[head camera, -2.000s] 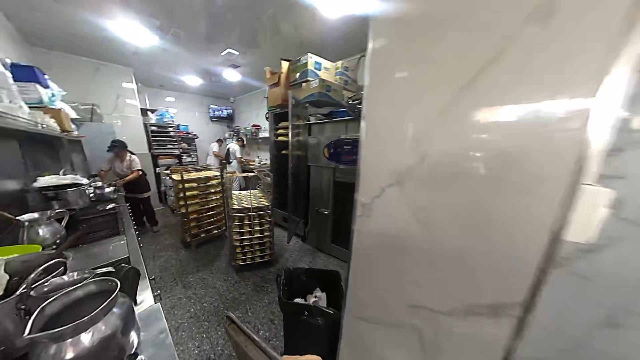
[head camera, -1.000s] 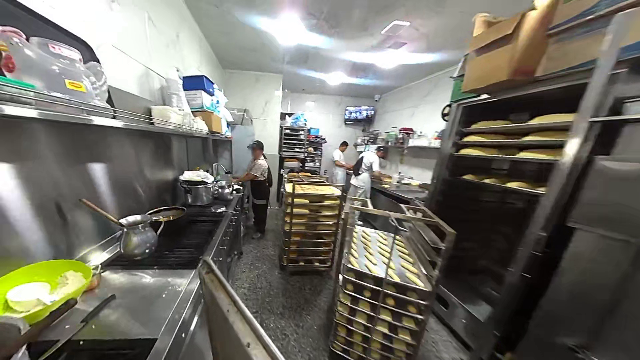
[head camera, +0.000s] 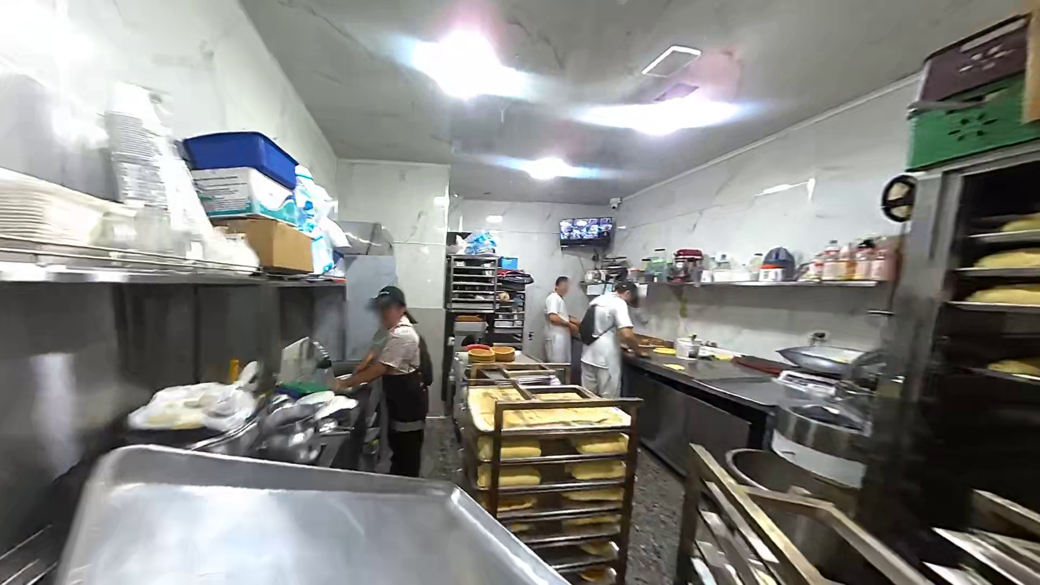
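Note:
A bare metal sheet tray (head camera: 276, 520) fills the lower left of the view, tilted, with its raised rim toward the room. Neither my left hand nor my right hand shows, so what holds the tray is hidden below the frame. Just beyond its right side stands a rack trolley (head camera: 562, 406) loaded with trays of pale dough. A second metal rack (head camera: 764, 496) is at the lower right.
A person in a dark apron (head camera: 404, 382) works at the left counter. Two people in white stand by the right worktop (head camera: 715, 375). A tall cabinet (head camera: 918, 325) with bread trays is at the right. A shelf (head camera: 130, 272) with boxes runs along the left wall.
The view has moved forward into the kitchen. The tray, seen narrow and edge-on earlier, now shows its broad inner face. The dough trolley is nearer.

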